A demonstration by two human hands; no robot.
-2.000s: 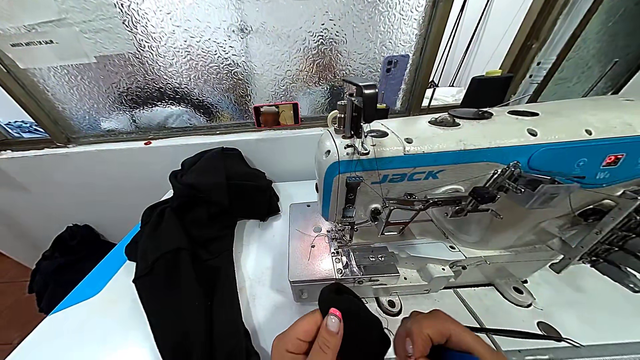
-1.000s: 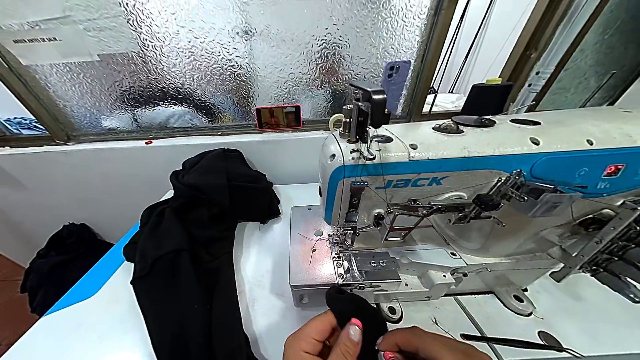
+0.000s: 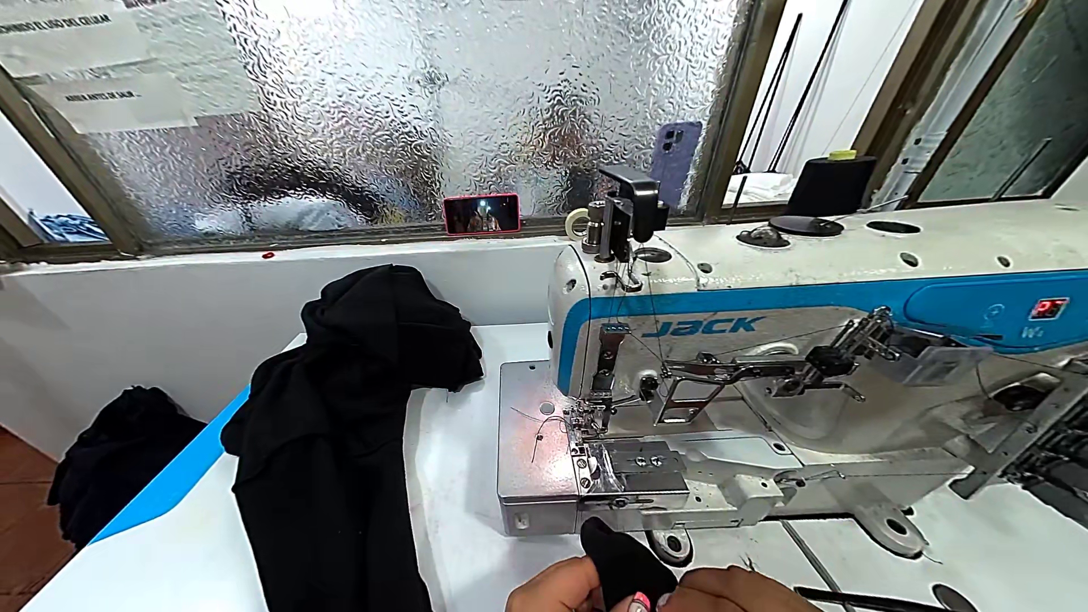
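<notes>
Both my hands are at the bottom of the view, close in front of a Jack coverstitch-type sewing machine (image 3: 731,323). My left hand (image 3: 557,586) grips the left side of a small piece of black fabric (image 3: 625,565). My right hand (image 3: 735,591) pinches the same piece at its right edge, a pink-tipped nail showing between the hands. The fabric's upper end is just below the front edge of the metal needle plate area (image 3: 544,459), not under the presser foot. A long black garment or cloth (image 3: 340,442) lies on the white table to the left.
A dark cloth pile (image 3: 123,459) sits low at the left, beyond the blue table edge (image 3: 170,467). A red-edged phone (image 3: 482,214) leans on the window ledge. A black thread cone (image 3: 833,187) stands on the machine. A dark, thin tool (image 3: 867,599) lies at bottom right.
My right hand has moved left from beside the fabric onto its edge. The hands and fabric sit slightly lower now. The black cloth on the table has not moved.
</notes>
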